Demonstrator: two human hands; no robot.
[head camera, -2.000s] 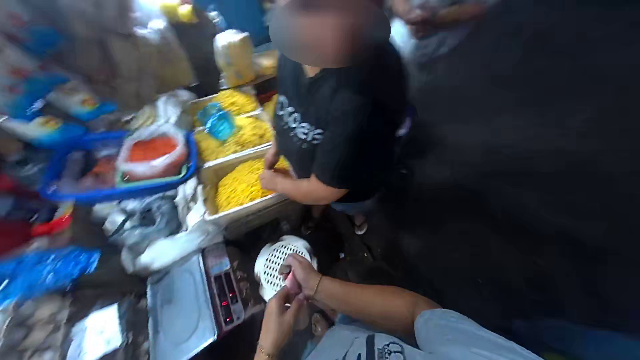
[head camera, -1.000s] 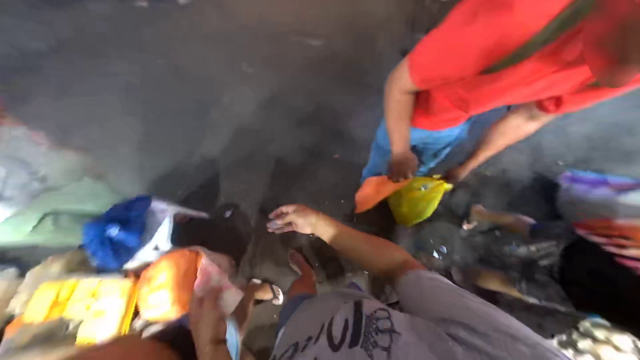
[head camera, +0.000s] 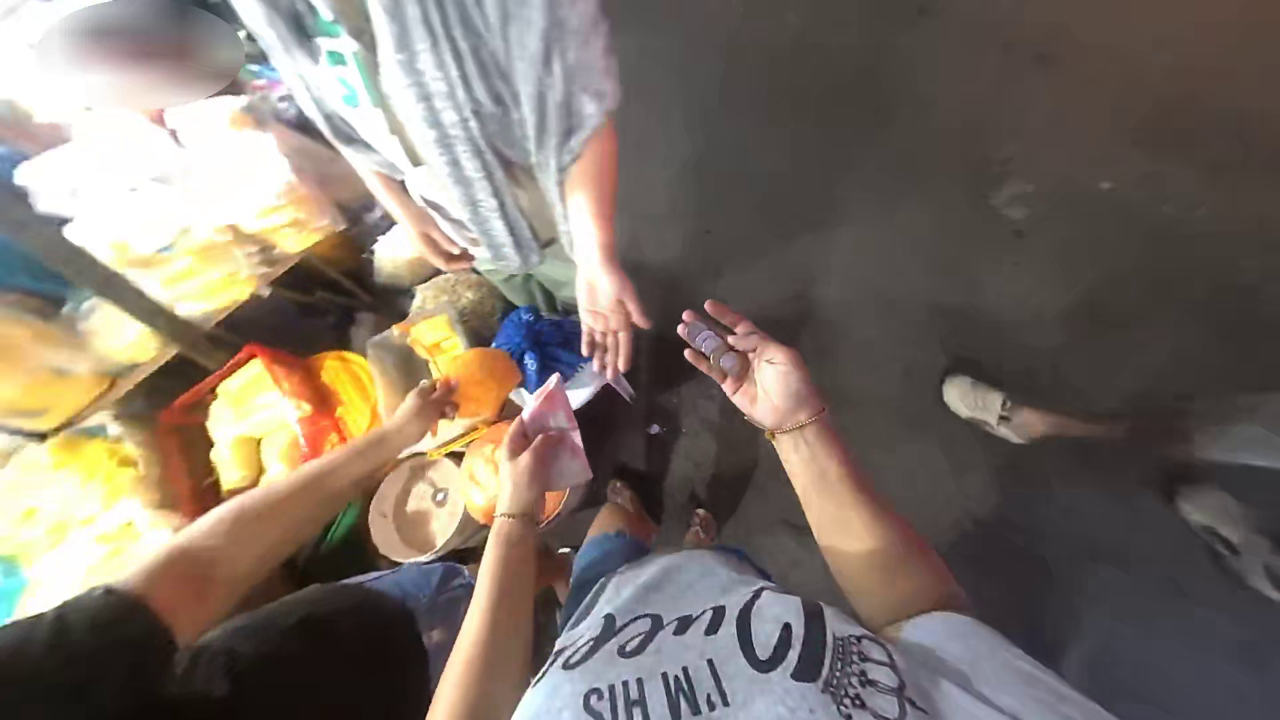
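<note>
My right hand (head camera: 765, 375) is palm up at the centre, with several coins (head camera: 718, 348) lying on its fingers. My left hand (head camera: 525, 460) grips folded pinkish paper, apparently banknotes (head camera: 557, 430), above an orange container (head camera: 487, 475). Facing me, the open, empty hand (head camera: 608, 312) of a person in a grey top reaches down close to my right fingertips, not touching them. On the left, the hand (head camera: 425, 405) of a person in a dark sleeve is beside a round orange thing (head camera: 482, 382).
A round tub (head camera: 418, 508) and a blue plastic bag (head camera: 540, 345) are near my left hand. Bagged yellow goods (head camera: 255, 425) fill the left side. Another person's shod foot (head camera: 980, 405) is on the dark floor at right.
The view has swung strongly. Coins now show on my right hand, which was held out one second ago. A person in grey, with a hand extended, is now in front of me.
</note>
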